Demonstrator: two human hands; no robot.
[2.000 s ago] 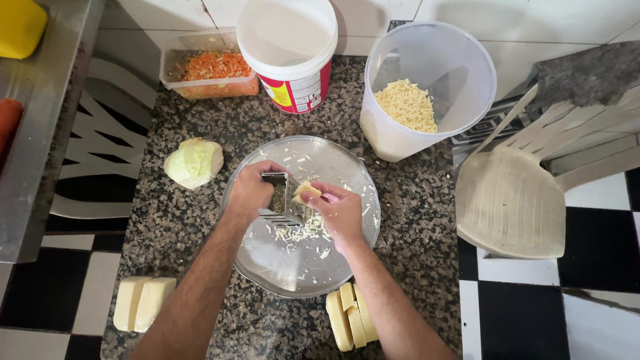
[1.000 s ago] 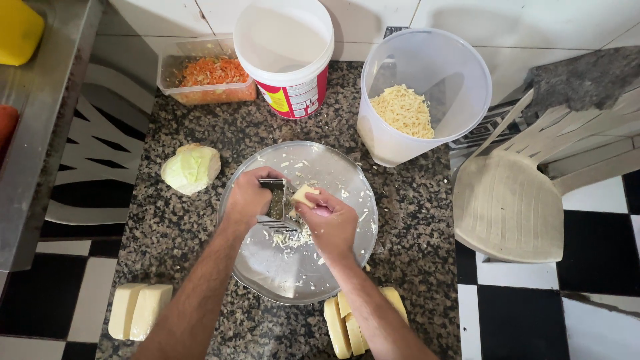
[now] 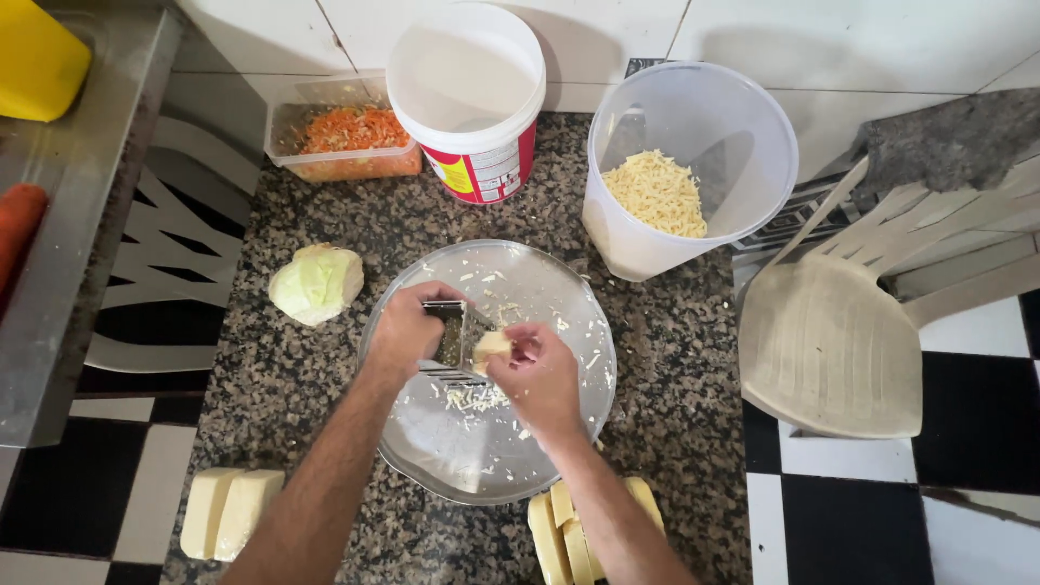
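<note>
My left hand (image 3: 409, 331) grips a metal box grater (image 3: 460, 337), which is tilted over a round metal tray (image 3: 487, 463). Between the fingers of my right hand (image 3: 540, 378) is a piece of cheese (image 3: 492, 351), held against the grater's right face. Shreds of cheese (image 3: 474, 399) lie on the tray under and around the grater. Partly hidden by my right forearm, several cheese sticks (image 3: 550, 540) rest on the granite counter. Two cheese blocks (image 3: 241, 512) stand side by side left of my left forearm. A tall plastic container (image 3: 650, 260) holds grated cheese (image 3: 656, 193).
Behind the tray stand a white and red bucket (image 3: 479, 134) and a clear tub (image 3: 341, 154) of shredded carrot. A cut cabbage (image 3: 316, 284) sits left of the tray. Plastic chairs (image 3: 829, 349) flank the counter. A steel worktop (image 3: 61, 325) with a carrot (image 3: 18, 227) borders the left.
Both hands stay at the grater, and the right hand with its cheese has shifted slightly along the grater's face. Little else has changed.
</note>
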